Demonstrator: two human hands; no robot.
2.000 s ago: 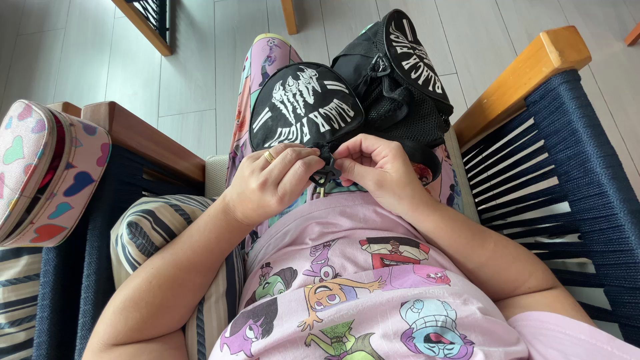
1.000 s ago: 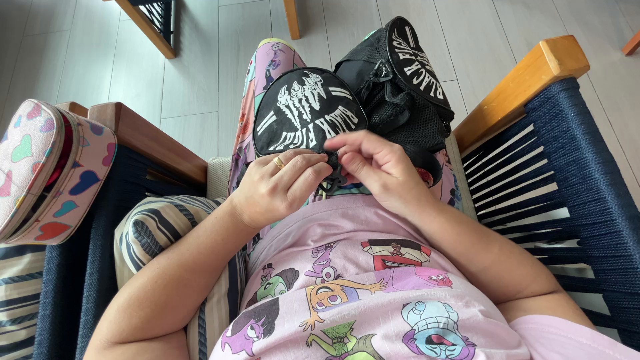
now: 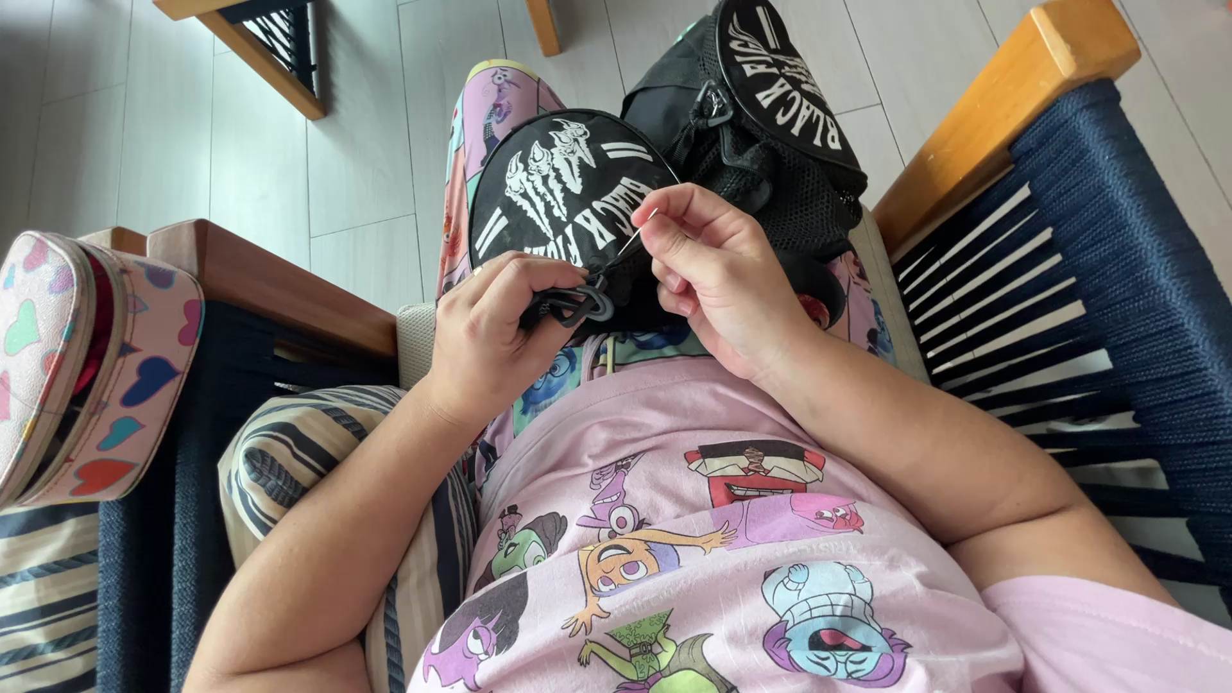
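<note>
A black bag with a round end panel (image 3: 568,183) and white lettering lies across my lap, joined to a black mesh section (image 3: 808,217) and a second round panel (image 3: 784,82). My left hand (image 3: 505,327) grips the bag's edge by a dark plastic clip (image 3: 577,303). Raised just right of it, my right hand (image 3: 707,274) pinches a thin needle (image 3: 640,231) between thumb and forefinger. A fine thread seems to run near the fingertips; its path is hard to follow.
Wooden chair arms with navy cord weaving (image 3: 1107,241) flank me. A heart-patterned zip case (image 3: 144,375) rests on the left arm (image 3: 279,284), above a striped cushion (image 3: 318,452). Another wooden furniture frame (image 3: 260,63) stands on the floor ahead.
My hands were close together at the bag's edge; my right hand is now apart from the left, with the needle showing. The dark clip has come into plain sight.
</note>
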